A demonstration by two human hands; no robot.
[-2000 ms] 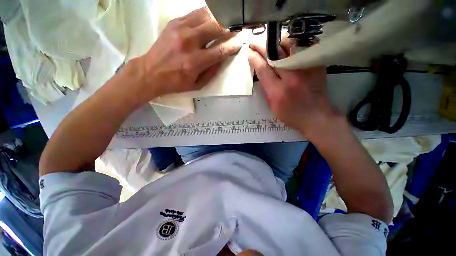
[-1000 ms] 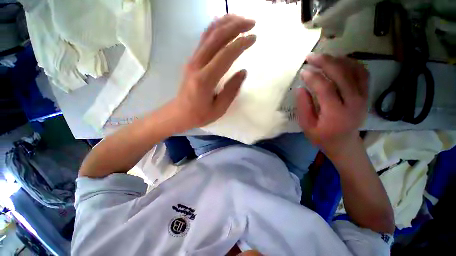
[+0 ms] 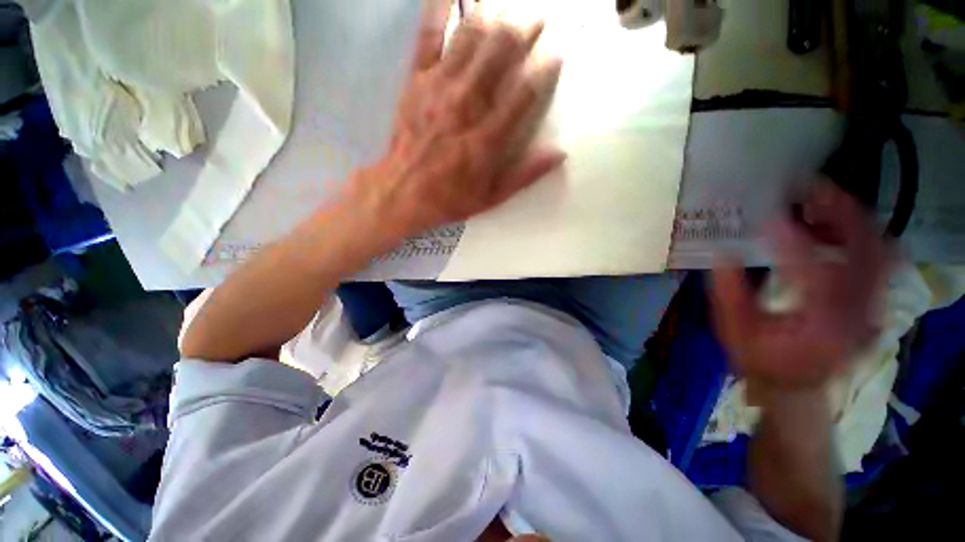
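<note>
A cream fabric panel (image 3: 608,175) lies flat on the machine table, its lower edge at the table's front edge. My left hand (image 3: 476,122) rests palm down on the panel's left part, slightly blurred, fingers apart, gripping nothing. My right hand (image 3: 809,291) is strongly blurred, over the table's front edge to the right of the panel. Its thumb and fingers are wide apart. Its fingertips overlap the lower part of the black-handled shears (image 3: 903,180); whether they touch is unclear. The machine head is mostly cut off; small metal parts (image 3: 693,23) show at the top.
A heap of cream cut pieces (image 3: 159,64) lies at the table's left, with a fabric strip (image 3: 228,175) reaching towards the front edge. A printed ruler (image 3: 709,228) runs along that edge. Cream cloth (image 3: 921,307) and a blue crate (image 3: 677,397) are below the table at right.
The panel has come out from under the machine head and now lies flat at the front. My right hand has left the cloth and moved right and down beside the shears. My left hand stays on the cloth.
</note>
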